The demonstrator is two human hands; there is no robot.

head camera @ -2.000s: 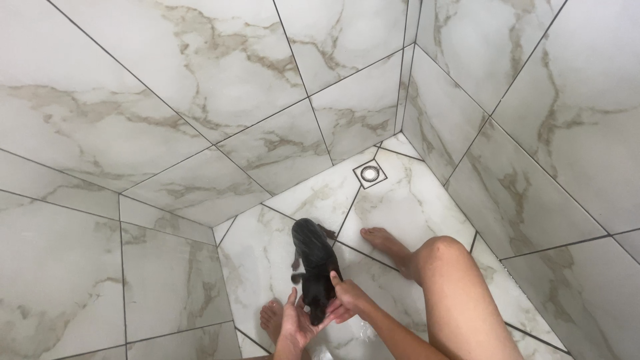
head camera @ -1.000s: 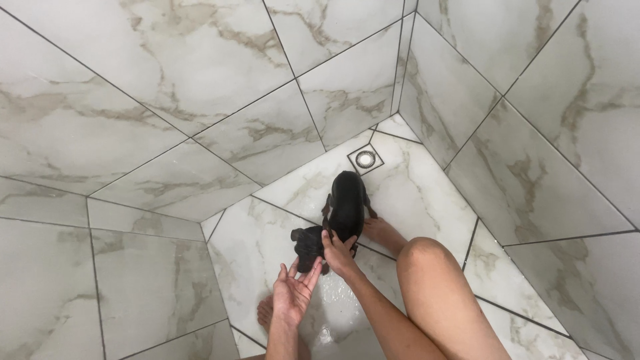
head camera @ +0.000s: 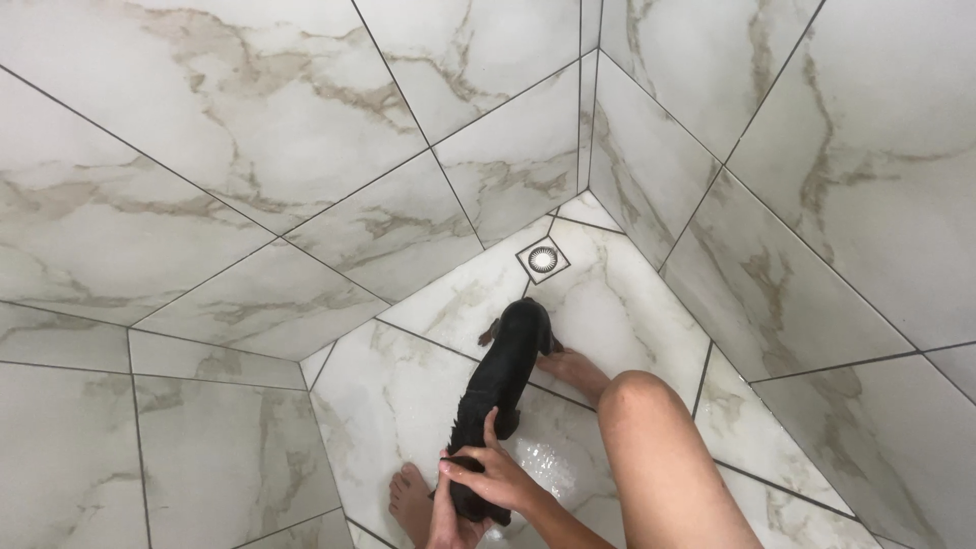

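Observation:
A small wet black dog (head camera: pixel 505 358) stands on the tiled floor between my feet, its rear toward the drain and its head toward me. Cupped along the left side and underside of its head is my left hand (head camera: pixel 450 511). My right hand (head camera: pixel 492 471) lies over the top of the head, with one finger raised near the dog's shoulder. The dog's face is mostly hidden by my hands.
A round metal floor drain (head camera: pixel 543 260) sits in a square frame near the corner. Marble-look tiled walls (head camera: pixel 366 221) enclose the floor on several sides. My bare left foot (head camera: pixel 412 499) and my bent right leg (head camera: pixel 671 457) flank the dog. Water glistens on the floor tiles (head camera: pixel 545 465).
The dog's head has moved nearer to me, and its body is now stretched out. My right hand has moved from beside its neck onto its head; my left hand has come against the head.

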